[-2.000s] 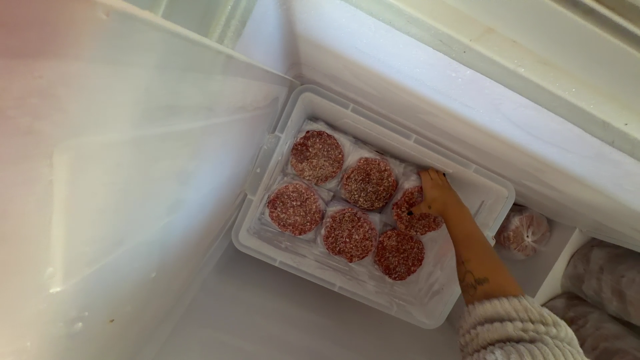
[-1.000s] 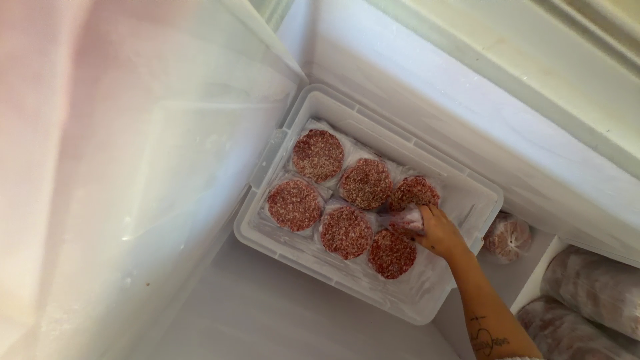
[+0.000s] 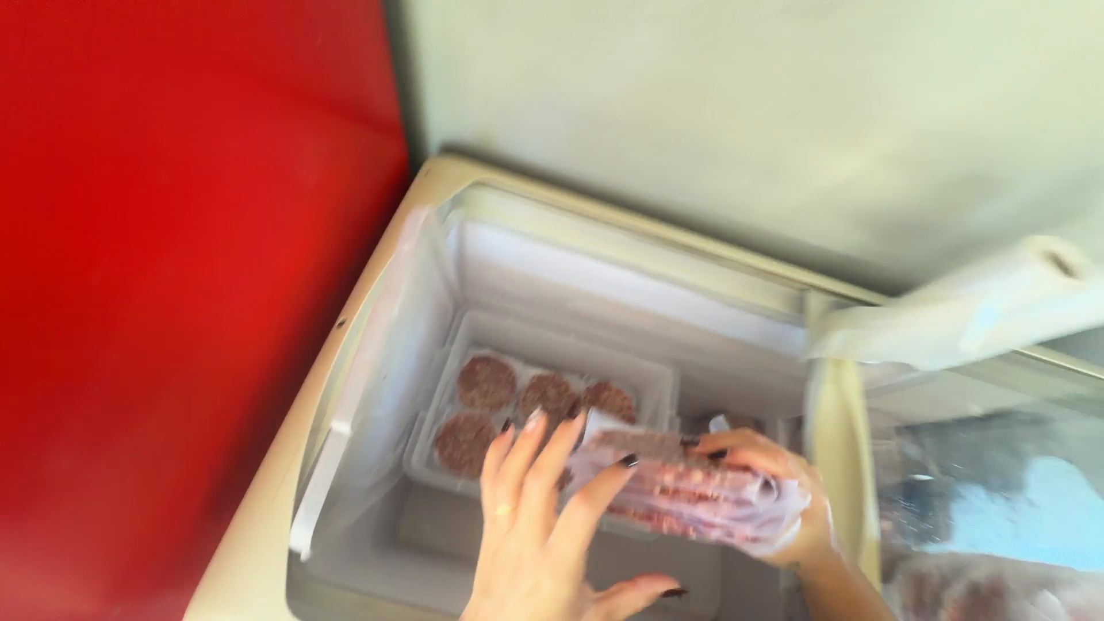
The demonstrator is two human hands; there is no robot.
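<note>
My right hand (image 3: 763, 470) grips a stack of ground meat patties (image 3: 681, 492) separated by white sheets, held above the freezer. Beside the stack's left end is my left hand (image 3: 548, 526), its fingers spread and nothing held in it; whether a fingertip touches the sheets is unclear. Below both hands, a translucent plastic bin (image 3: 664, 388) stands inside the chest freezer. Round patties (image 3: 487, 382) lie on white sheets in the bin, and the hands and stack hide part of them.
The chest freezer's rim (image 3: 638, 228) surrounds the bin, with a red panel (image 3: 172, 259) to the left. A white roll (image 3: 975, 310) lies across the right side of the freezer. Bagged meat (image 3: 975, 591) shows at the lower right, past a cream divider (image 3: 841, 448).
My right hand was at the patties in the bin and now holds a stack above it. My left hand has come into view. The view has shifted to show more around the freezer.
</note>
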